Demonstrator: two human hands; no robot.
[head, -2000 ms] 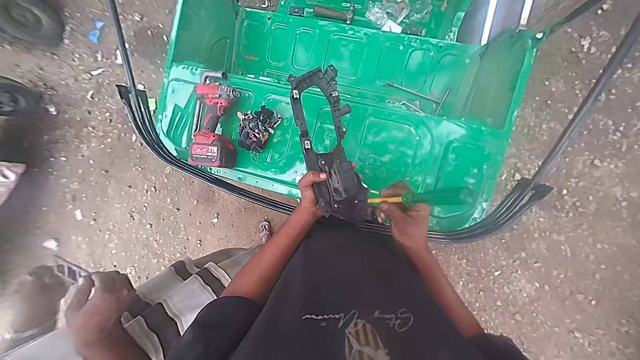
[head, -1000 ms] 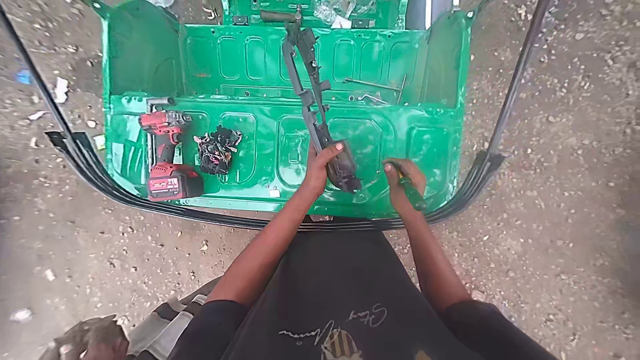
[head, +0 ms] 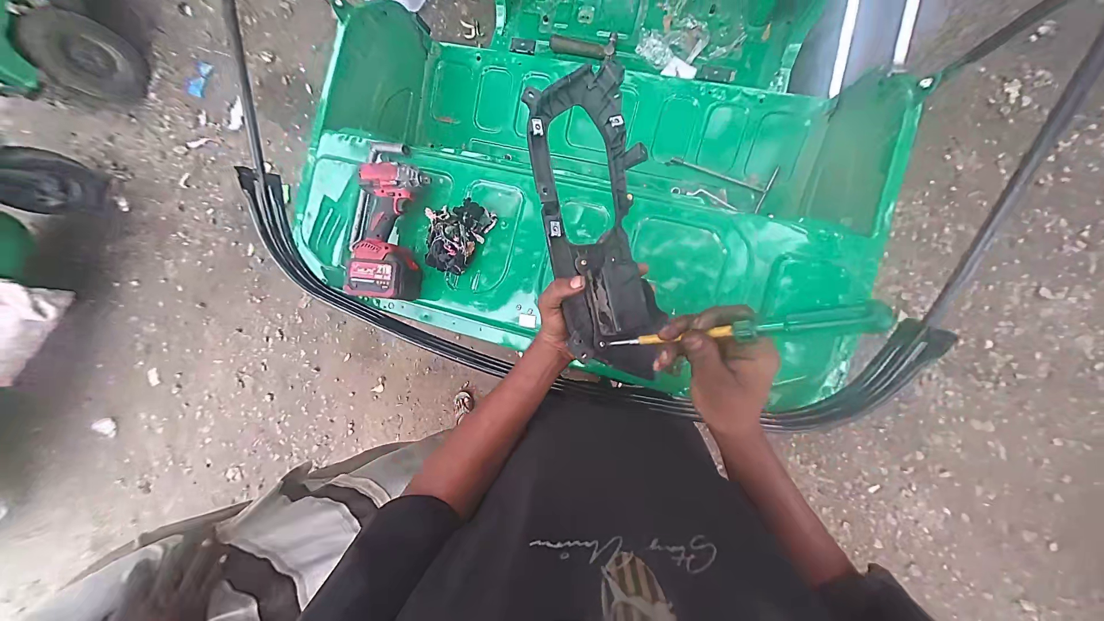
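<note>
A black plastic trim frame [head: 614,297] with a long opening stands out over the green metal panel. My left hand [head: 559,315] grips its lower left edge, thumb on top and the other fingers mostly hidden behind it. My right hand [head: 729,371] holds a screwdriver [head: 811,321] with a translucent green handle and a yellow-sleeved shaft. The screwdriver's tip touches or nearly touches the lower part of the frame, near a small screw or hole; which one cannot be told.
On the green metal body [head: 690,250] lie a red cordless impact driver [head: 384,228], a bundle of black wiring [head: 457,237], thin metal rods [head: 720,177] and clear plastic wrap [head: 686,43]. A black rubber-like strip [head: 414,336] curves along the near edge. Wheels [head: 82,52] stand at left.
One second ago the screwdriver was away from the frame, at right; now its tip is back at the frame's lower part. The frame is turned to show its face more. The view has shifted.
</note>
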